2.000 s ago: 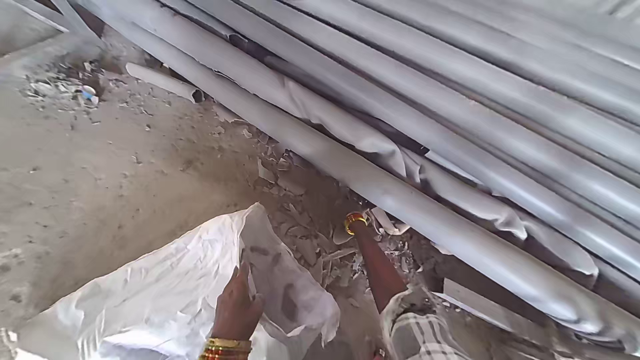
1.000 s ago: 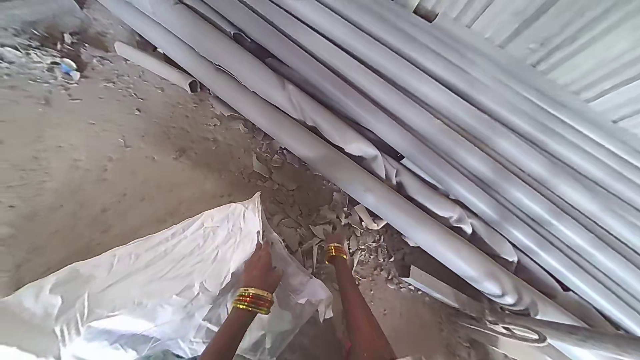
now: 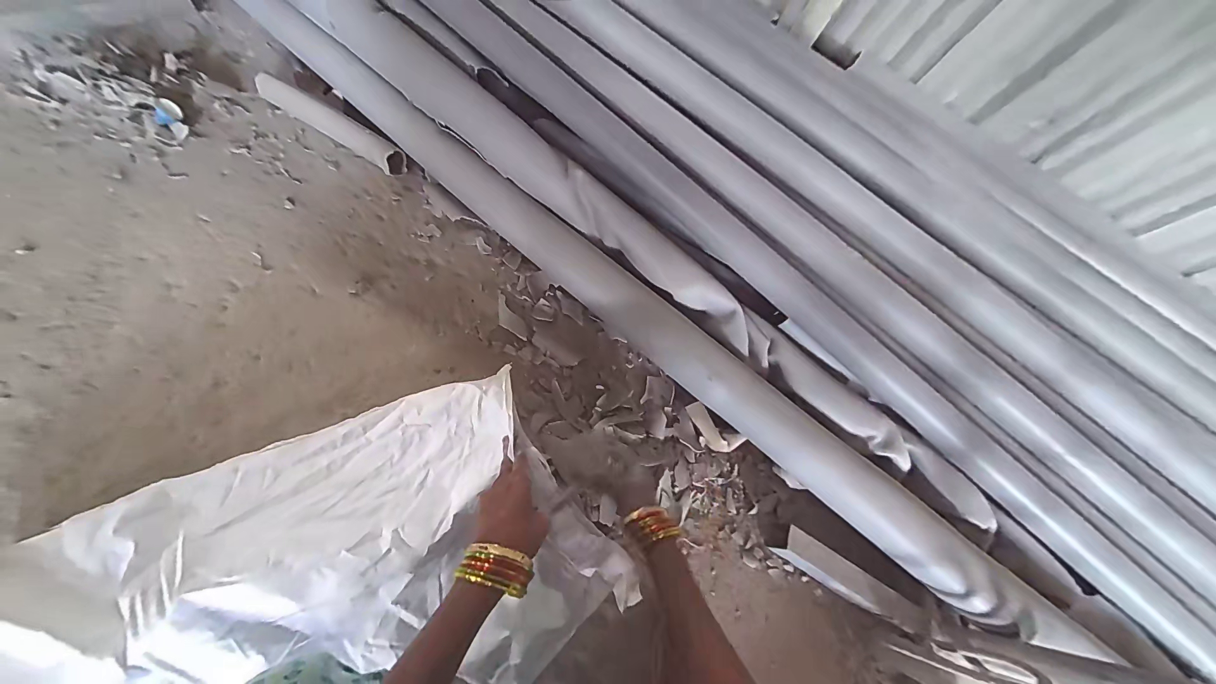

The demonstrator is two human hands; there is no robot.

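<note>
A white woven plastic sack [image 3: 313,484] spreads across the lower left, its mouth facing the broken scraps. My left hand [image 3: 513,511] is closed on the sack's upper edge, with bangles at the wrist. Just right of the sack's mouth, my right hand [image 3: 632,483] is low among the broken grey and white pipe scraps [image 3: 560,342]; it is blurred, and whether its fingers hold any scraps cannot be made out. Bangles circle that wrist too.
Long grey plastic pipes [image 3: 665,332] lie side by side diagonally to the right, some crushed. A short pipe piece [image 3: 328,122] and a litter heap [image 3: 85,90] lie at the upper left on the dusty floor [image 3: 237,313]. Corrugated sheeting [image 3: 1073,95] stands at the upper right.
My right hand, among the scraps beneath the pipe's edge two seconds ago, has moved nearer to the sack's mouth. My left hand stays on the sack's edge. The view has shifted.
</note>
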